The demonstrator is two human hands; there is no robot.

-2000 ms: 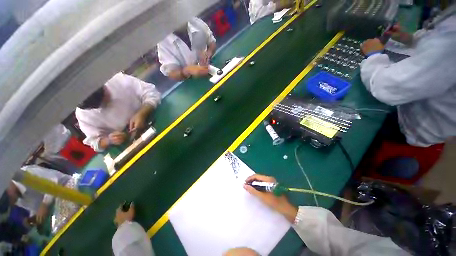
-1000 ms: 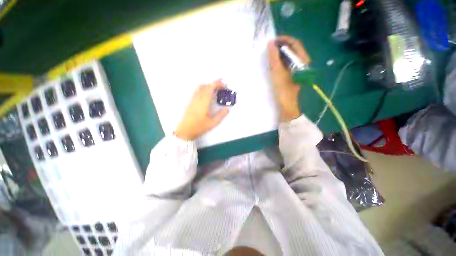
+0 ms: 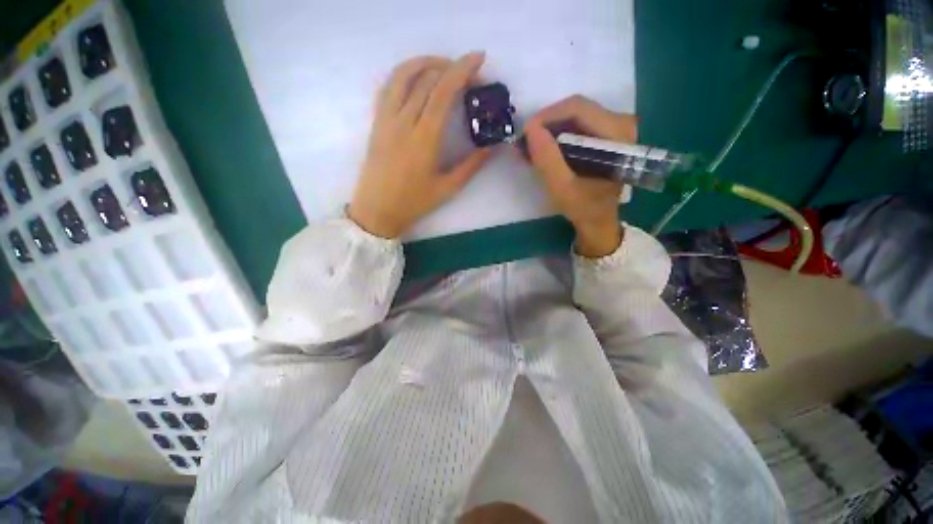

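Note:
A glossy black housing (image 3: 490,114) with small silver spots is over the white work sheet (image 3: 317,61). My left hand (image 3: 414,143) holds it from its left side, between fingers and thumb. My right hand (image 3: 581,164) grips the dispensing syringe (image 3: 614,160) like a pen, its front end pointing left at the housing's lower right edge. Whether the tip touches the housing cannot be told. The syringe has a clear barrel with dark content and a green adapter (image 3: 692,174) at its rear.
A white parts tray (image 3: 133,268) with black parts in its upper pockets lies at the left; a second tray (image 3: 176,434) shows below it. A yellowish air hose (image 3: 778,209) trails right. A black controller (image 3: 845,87) stands at the upper right. A red object is at the right.
The view has tilted down and come closer. The syringe has swung from pointing up-left, away from the housing, to its tip beside the housing. My left hand still holds the housing.

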